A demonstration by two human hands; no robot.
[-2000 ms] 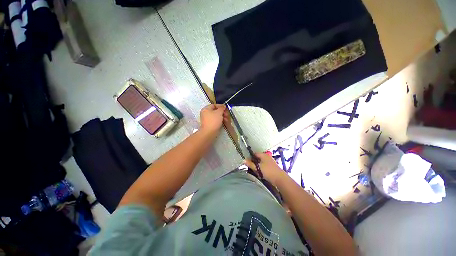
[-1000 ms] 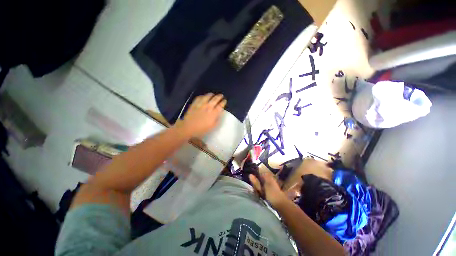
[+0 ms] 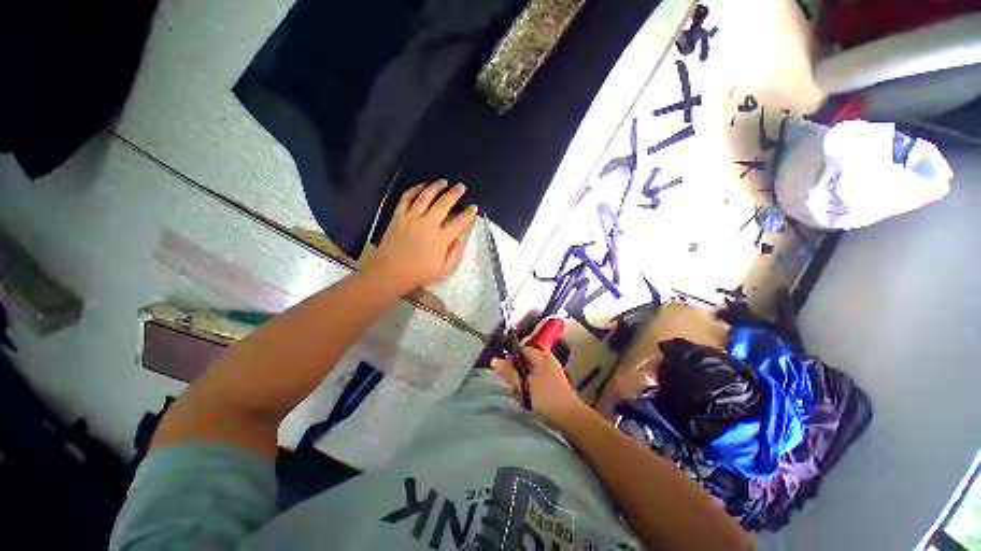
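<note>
A dark cut panel lies on the pale speckled table. A mottled bar weight lies on the panel, cut off by the top edge. My left hand rests palm down with spread fingers on the panel's near edge; a thin pale strip lies beside it. My right hand is closed round the dark red-brown handles of the tailor's shears, near my body. The blades point up towards the panel's near corner, right of my left hand. Whether the blades touch the cloth I cannot tell.
A reddish-brown topped box and a pinkish ruler lie at the left. Black bundles are at the upper left. Dark offcuts litter the floor at the right, by a white bag and a heap of dark and blue cloth.
Since two seconds ago my left hand has moved from the strip by the blades onto the panel's edge. The shears dropped back to my body, then rose towards the panel. The view has shifted right.
</note>
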